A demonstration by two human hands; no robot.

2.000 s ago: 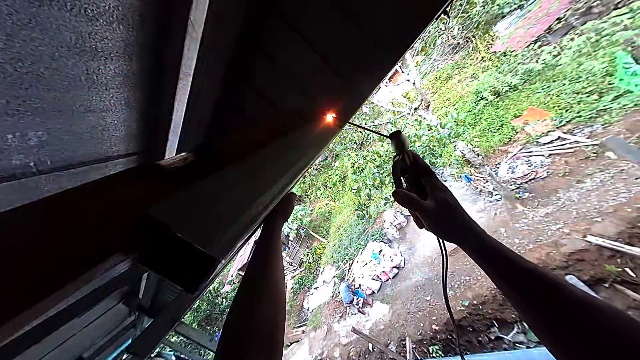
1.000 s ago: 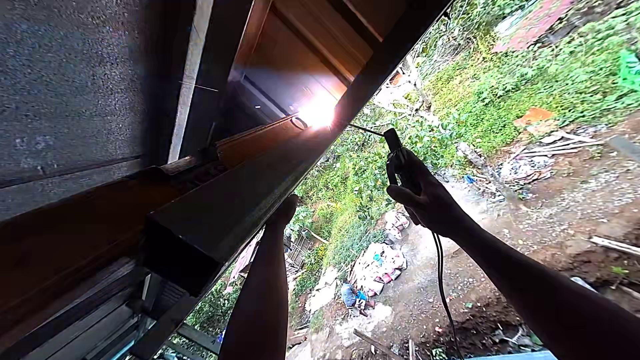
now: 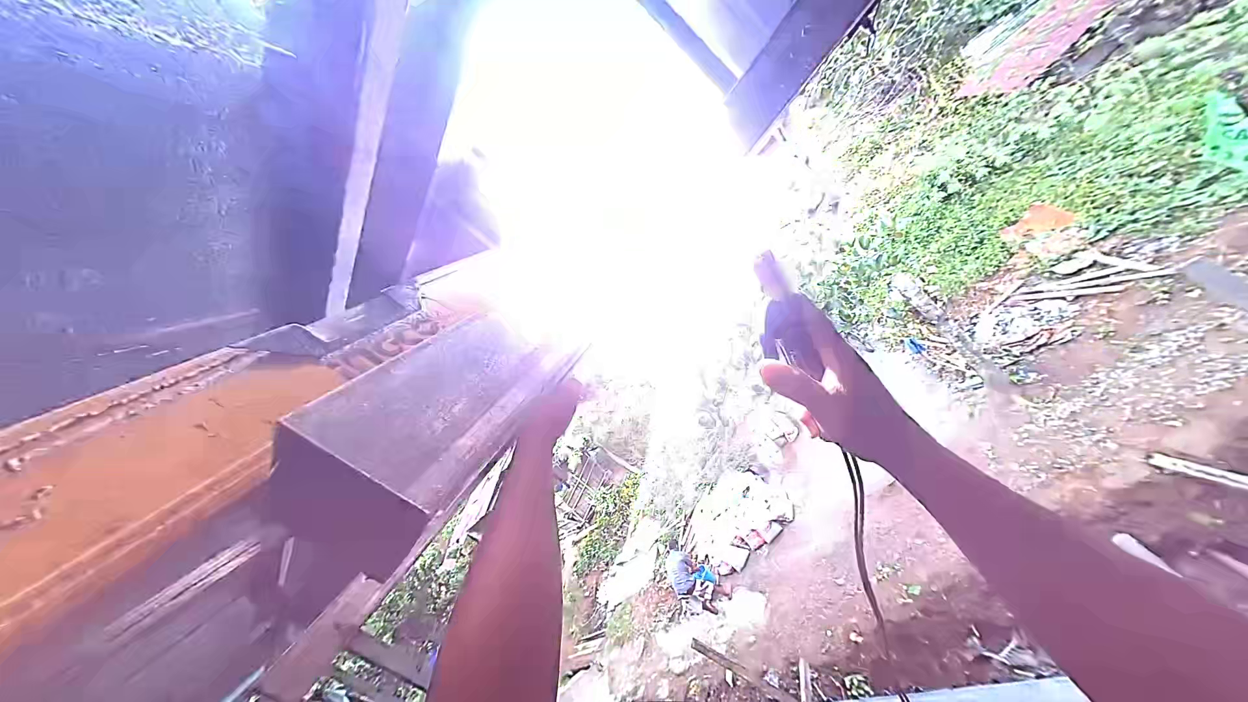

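My right hand (image 3: 829,390) is closed around a welding electrode holder (image 3: 788,327), with its cable (image 3: 860,546) hanging below. A blinding white welding arc (image 3: 624,185) fills the upper middle and hides the electrode and the spot it meets. Left of the glare, the near end of a dark rectangular metal beam (image 3: 390,419) juts toward me. My left hand (image 3: 558,405) rests at the beam's right edge, its fingers partly lost behind it and in the glare.
An orange-brown metal member (image 3: 166,439) runs beside the beam at left, below a grey panel (image 3: 127,185). Far below, a person (image 3: 694,577) is near a pile of sacks (image 3: 746,517) on bare dirt. Scrap wood (image 3: 1102,278) and green plants (image 3: 1033,146) lie at right.
The small orange glow at the beam has grown into a huge white glare that lights the beam and the orange-brown member. Both hands have stayed in nearly the same places.
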